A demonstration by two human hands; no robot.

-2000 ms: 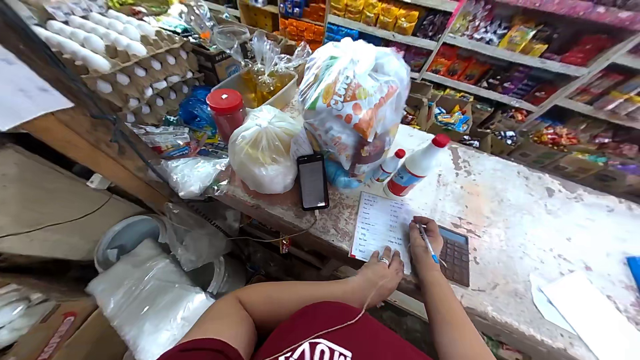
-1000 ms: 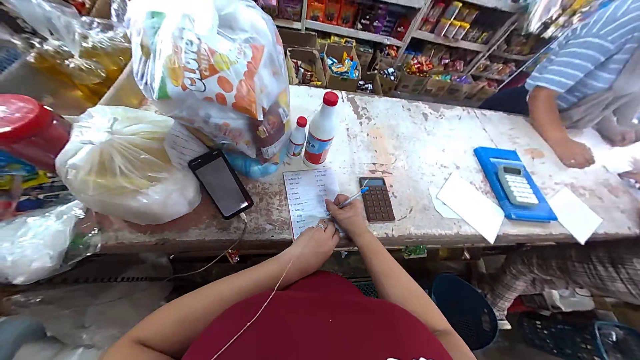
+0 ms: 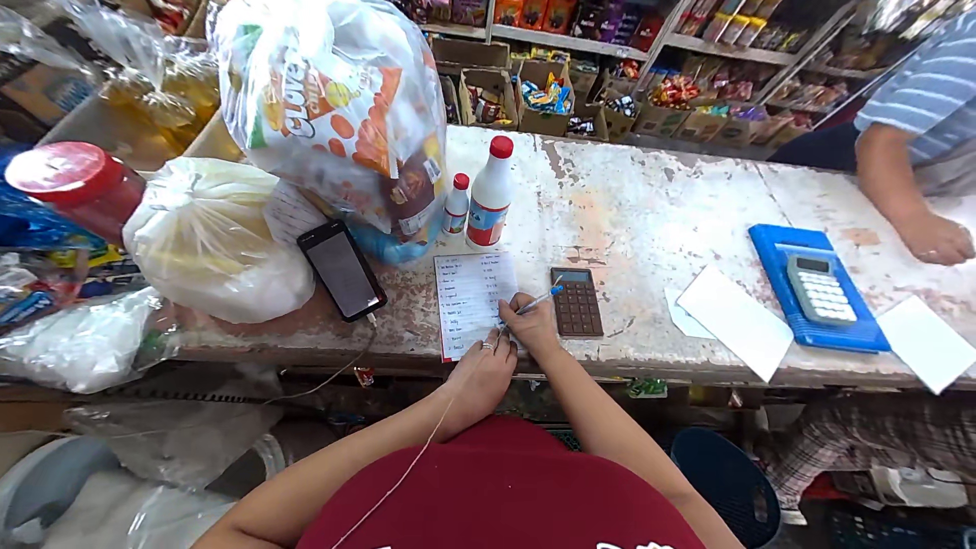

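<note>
My right hand [image 3: 531, 324] holds a blue-capped pen [image 3: 540, 299], its tip end low over the right part of a handwritten sheet of paper [image 3: 467, 297]. The fingers of my left hand [image 3: 482, 374] rest on the sheet's lower right corner, and one wears a ring. Just right of my right hand lies a brown calculator [image 3: 577, 302]. Beyond the sheet stand a large white bottle with a red cap [image 3: 489, 194] and a smaller one [image 3: 456, 204], side by side. A smartphone [image 3: 342, 270] with a cable plugged in leans against a knotted plastic bag [image 3: 217, 244].
A big filled plastic bag [image 3: 328, 107] and a red-lidded jar [image 3: 80, 187] stand at the left. On the worn counter [image 3: 648, 198], loose white papers [image 3: 736, 320] lie near a pale calculator [image 3: 821, 290] on a blue folder [image 3: 854, 328]. Another person's forearm [image 3: 900, 183] rests at the far right.
The view has swung right and closer to the counter, bringing the other person and the blue folder into sight. My hands stay at the sheet, the pen still in my right hand.
</note>
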